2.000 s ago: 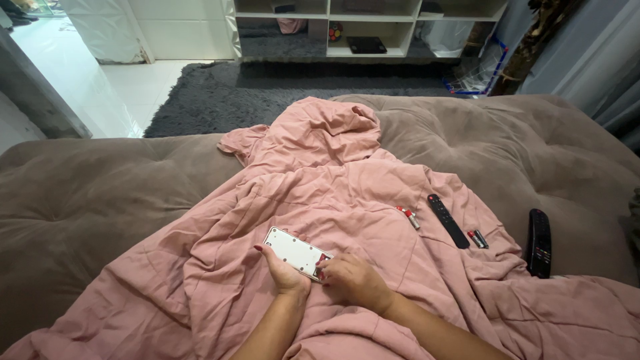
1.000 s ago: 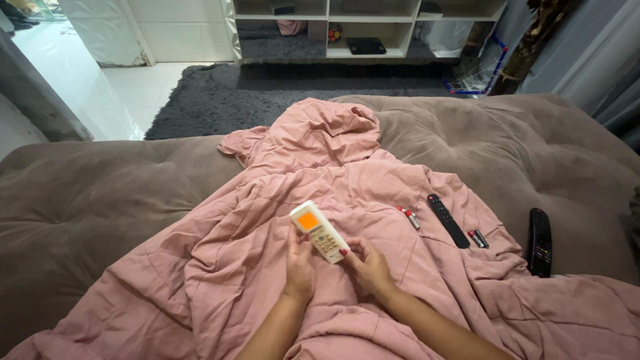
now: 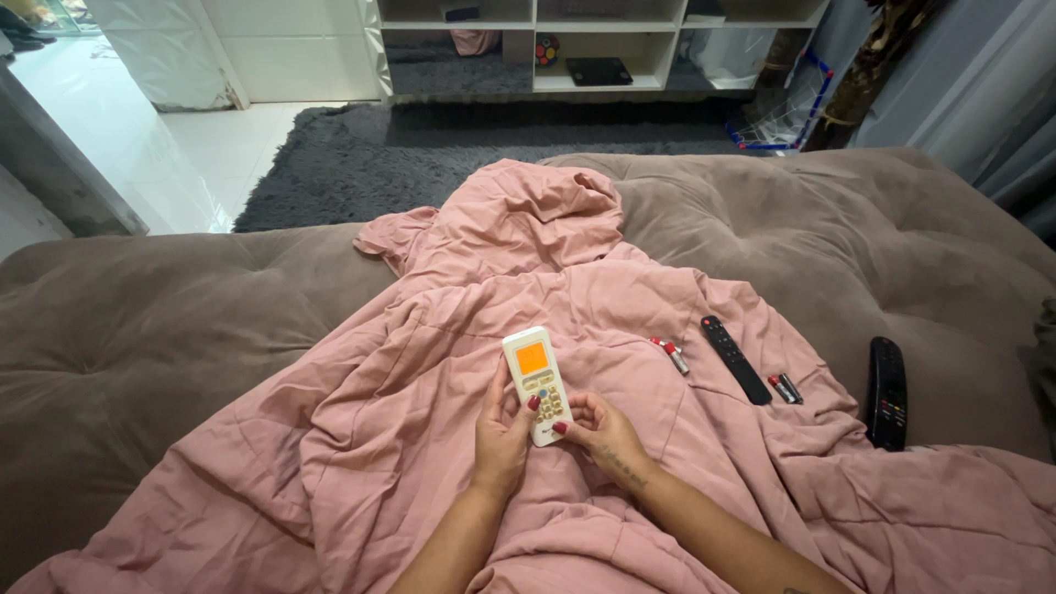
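Note:
A white remote control (image 3: 538, 386) with a lit orange screen is held upright between both hands, its buttons facing me. My left hand (image 3: 502, 429) grips its left side, thumb over the buttons. My right hand (image 3: 606, 433) holds the lower right edge, thumb near the bottom. To the right, on the pink blanket (image 3: 396, 412), lie small red-and-silver batteries (image 3: 675, 358), a slim black remote control (image 3: 734, 359) and another pair of batteries (image 3: 784, 388). Farther right, a second black remote control (image 3: 887, 396) rests by the blanket's edge.
The blanket covers my legs and part of a brown tufted sofa (image 3: 825, 214). Beyond are a dark shaggy rug (image 3: 346, 157), a white shelf unit (image 3: 536, 58) with a ball (image 3: 547, 49), and a blue-framed net (image 3: 780, 124) near a grey curtain (image 3: 973, 91).
Two seconds ago the white remote lay with its back up in my left hand; it was then turned over, showing the orange screen. Since one second ago it has become more upright.

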